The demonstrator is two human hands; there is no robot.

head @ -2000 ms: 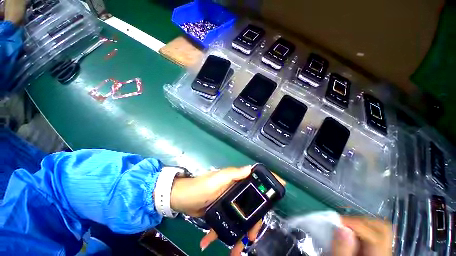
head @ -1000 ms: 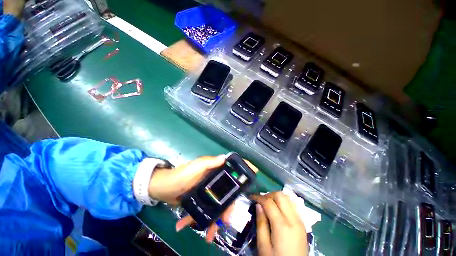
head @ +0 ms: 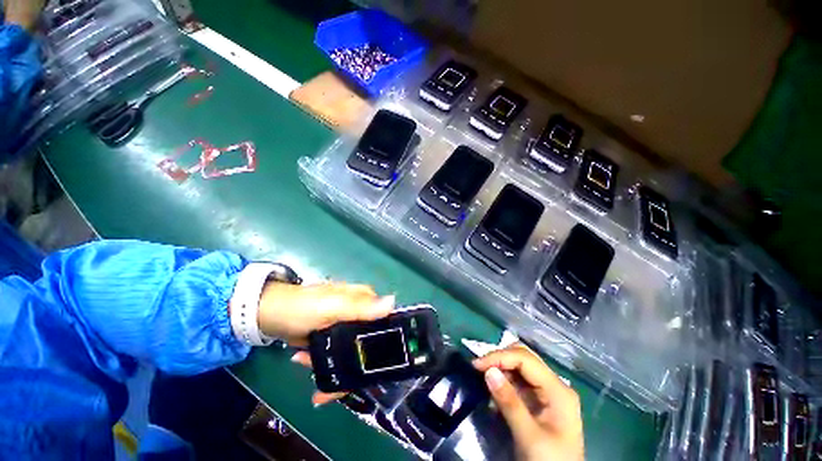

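Observation:
My left hand (head: pixel 329 311) holds a black handheld device (head: pixel 379 349) flat, screen side up, with a pale rectangular outline and a small green patch. My right hand (head: pixel 532 396) is just right of it, thumb and fingers closed on the edge of a glossy black display lens (head: pixel 451 396). The lens is tilted and close to the device's right end; whether they touch I cannot tell. Beneath lie more black panels on a shiny carrier sheet (head: pixel 478 441), partly hidden by my hands. A white piece (head: pixel 491 344) shows behind my right fingertips.
A clear blister tray (head: pixel 360 198) behind holds two rows of devices. More stacked trays stand at right. A blue bin (head: pixel 365 49) of tiny parts is at the back. Scissors (head: pixel 122 122) and reddish frames (head: pixel 230 159) lie left. Another person's blue sleeve (head: pixel 18 85) is at upper left.
The crumpled white wipe seen in my right hand earlier is gone from it; that hand now has a black lens raised off the sheet. My left hand has moved left and turned the device more level.

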